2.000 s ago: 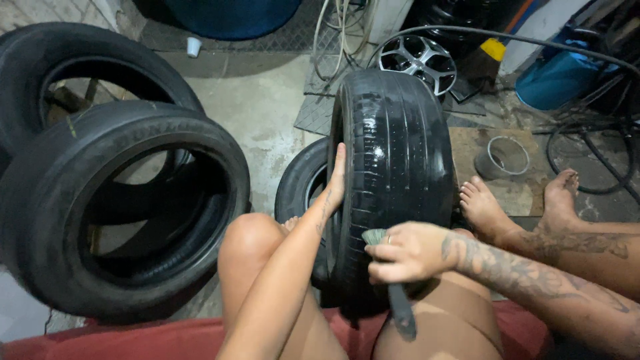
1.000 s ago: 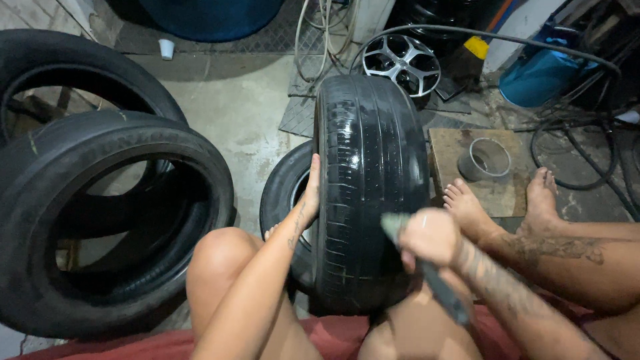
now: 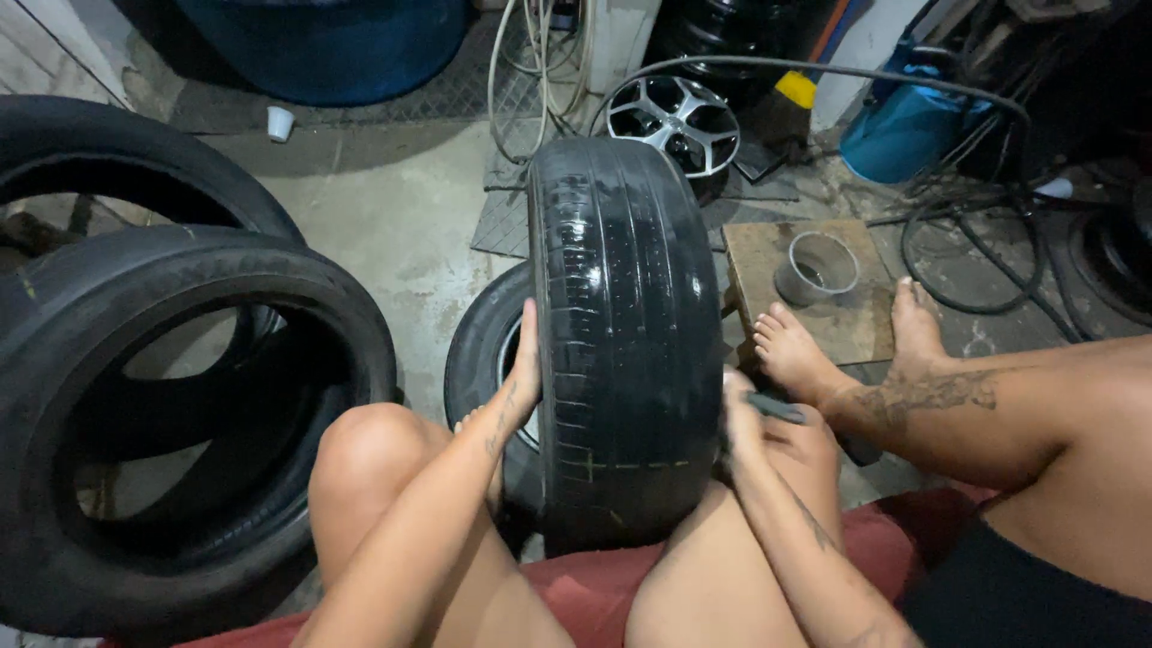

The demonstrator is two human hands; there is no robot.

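Note:
A car tire [image 3: 630, 342] stands upright between my knees, its tread toward me. The upper tread looks wet and glossy black, and a yellowish line crosses its lower part. My left hand [image 3: 526, 360] lies flat against the tire's left sidewall, the fingers pointing up. At the right sidewall is my right hand [image 3: 740, 409], slightly blurred, holding a brush by its dark handle [image 3: 774, 408]; the bristles are hidden. Behind my left hand, another tire [image 3: 481, 333] on a wheel lies low on the floor.
Two large tires [image 3: 360, 333] lean at the left. Another person's bare feet [image 3: 792, 351] rest by a wooden board [image 3: 765, 252] bearing a clear plastic tub [image 3: 817, 268] with dark liquid. Farther back are a hubcap [image 3: 675, 121], hoses [image 3: 1008, 306], a teal container [image 3: 900, 135] and a white cup [image 3: 280, 124].
My right hand has moved with the brush from in front of the tread to the tire's right side. My left hand stays on the left sidewall. The yellowish line now shows on the lower tread.

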